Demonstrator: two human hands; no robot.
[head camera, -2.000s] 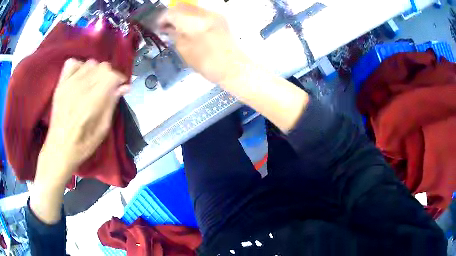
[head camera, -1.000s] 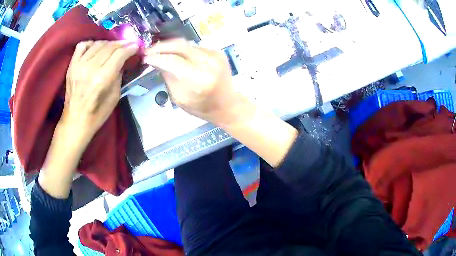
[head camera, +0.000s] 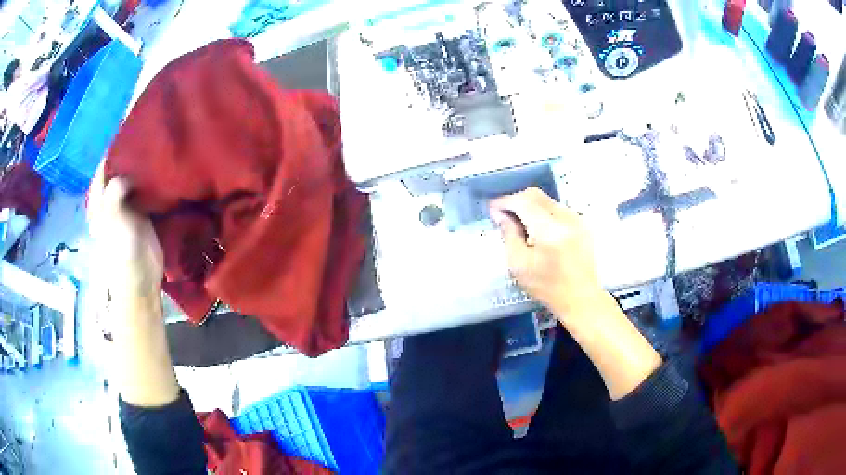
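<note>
The rust-red knit garment (head camera: 227, 167) lies bunched over the dark left section of the table, left of the sewing machine (head camera: 399, 139). My left hand (head camera: 134, 246) is at the garment's left edge and grips the cloth, its fingertips partly hidden by the folds. My right hand (head camera: 552, 246) is over the pale metal plate (head camera: 408, 241), right of the round dark hole, with curled fingers. Nothing shows in it, but I cannot tell whether its fingertips are closed. The needle area (head camera: 468, 88) has no cloth at it.
A control panel with a dial (head camera: 621, 60) is at the top right. A dark pointed tool (head camera: 759, 116) lies near the table's right end. Blue bins stand below (head camera: 343, 427), at upper left (head camera: 88, 111) and at right. Red garments (head camera: 779, 390) fill the right bin.
The garment has come away from the needle area to the left with my left hand. My right hand has parted from it and moved right. The view has shifted, showing the control panel.
</note>
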